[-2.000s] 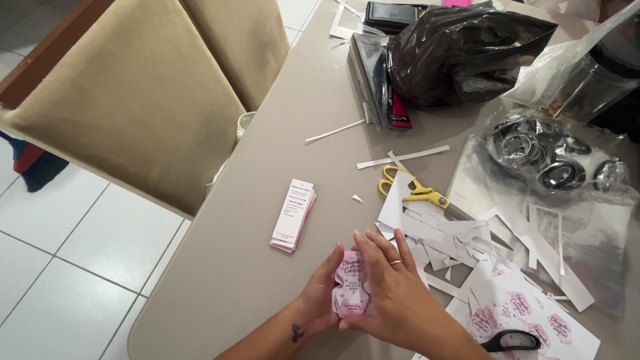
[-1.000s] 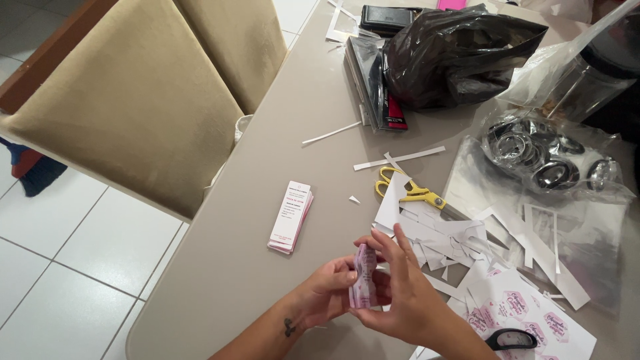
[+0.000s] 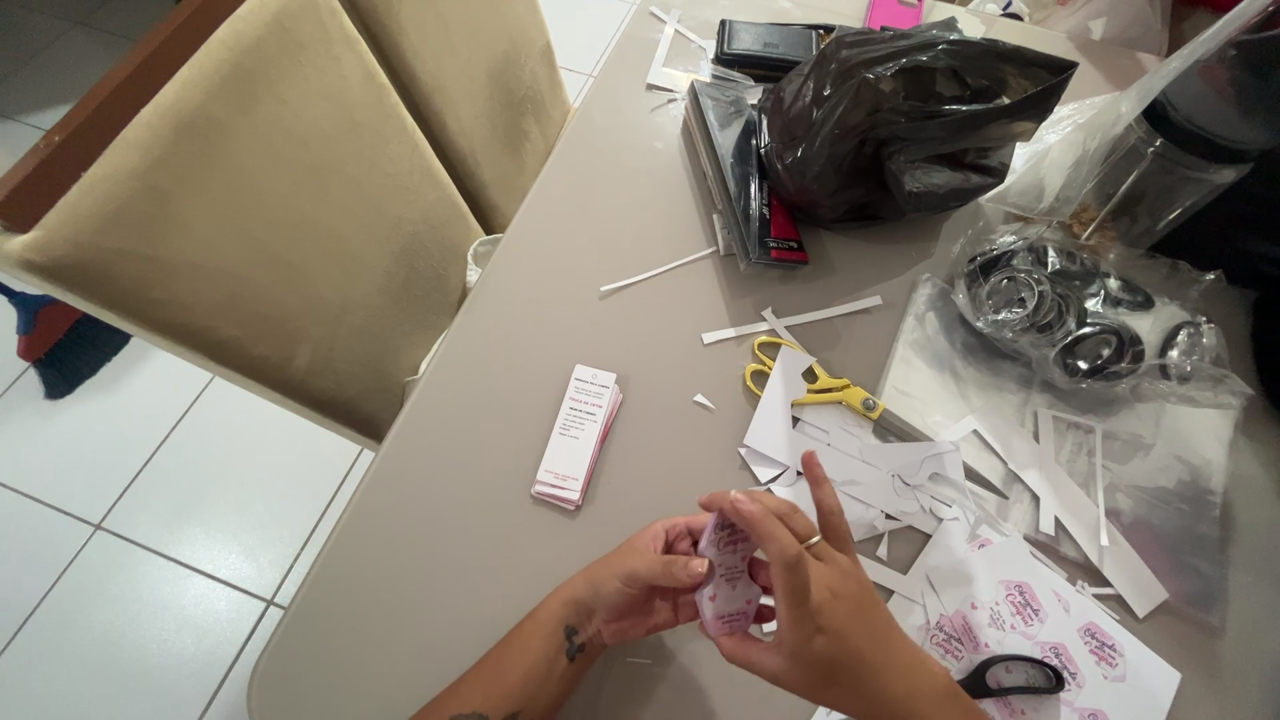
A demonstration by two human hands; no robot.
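A stack of pink printed cards [image 3: 728, 585] is held upright between my two hands near the table's front edge. My left hand [image 3: 650, 580] pinches its left side with the thumb in front. My right hand [image 3: 800, 580], with a ring on one finger, grips the right side, its index finger or another finger raised. Up and left of my hands lies a neat stack of white printed tags [image 3: 577, 435]. Yellow-handled scissors [image 3: 815, 378] rest beside and partly under white paper offcuts [image 3: 850, 470]. Black-handled scissors [image 3: 1015, 676] lie on a printed sheet [image 3: 1110, 630] right of my right hand.
Behind are a black plastic bag [image 3: 900, 120], a black case [image 3: 768, 48], a flat boxed item [image 3: 745, 180] and a pink object [image 3: 893, 13]. Clear bags with black ring-shaped items [image 3: 1090, 310] are at right. Upholstered chairs [image 3: 250, 200] stand along the table [image 3: 450, 560]; a broom [image 3: 70, 345] is on the tiled floor.
The card stack has been turned in my hands: its printed face showed two seconds ago, it was narrower one second ago, and it stands upright now. The tag stack has not moved.
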